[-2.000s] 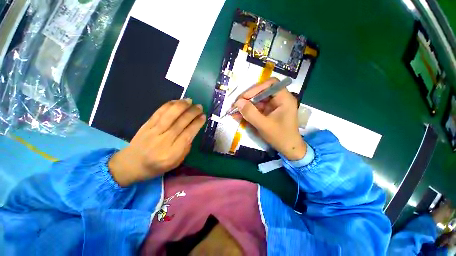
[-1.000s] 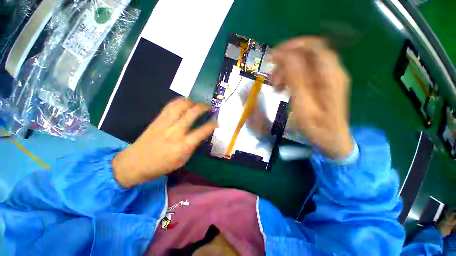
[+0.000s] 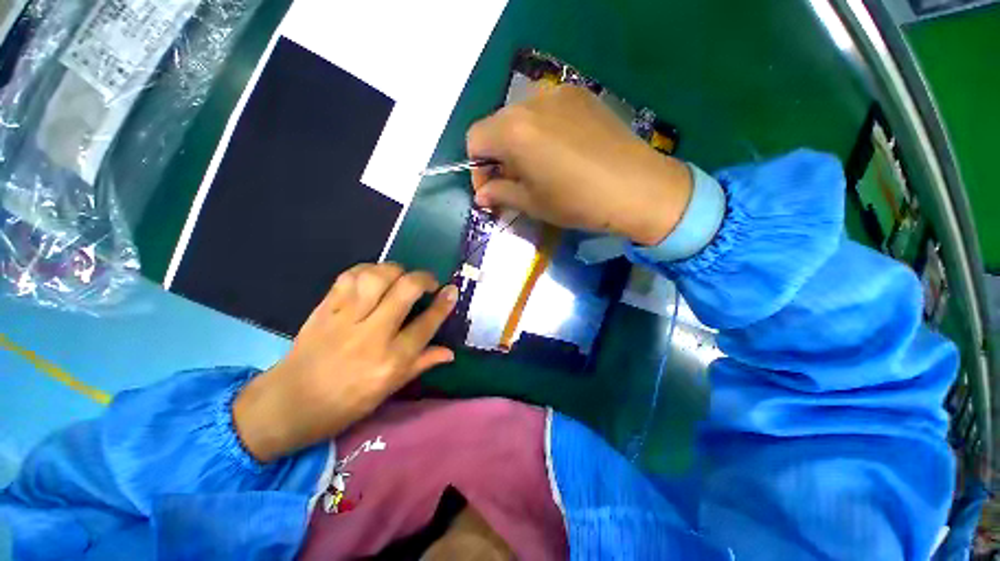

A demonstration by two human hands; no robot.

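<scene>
The open tablet assembly [image 3: 493,312] lies on the green surface, its upper part covered by my right hand and wrist. The orange flat flex cable [image 3: 526,294] runs down its silver-white centre. My right hand [image 3: 548,164] holds the tweezers [image 3: 450,169], whose tip points left to the edge of the white release liner [image 3: 439,55] with its stepped black area. Whether the tip holds a piece cannot be told. My left hand [image 3: 356,340] holds nothing, fingers apart, its fingertips at the tablet's lower left edge. A pale wrist strap [image 3: 702,214] is on my right wrist.
A clear crinkled plastic bag [image 3: 66,208] lies at the far left. A white strip [image 3: 647,294] shows partly right of the tablet. Another tablet assembly [image 3: 881,181] lies at the far right beside the curved metal rail [image 3: 916,110].
My right hand has moved from the tablet's right side across its top, and the tweezers now reach left to the liner. My left hand has shifted slightly down.
</scene>
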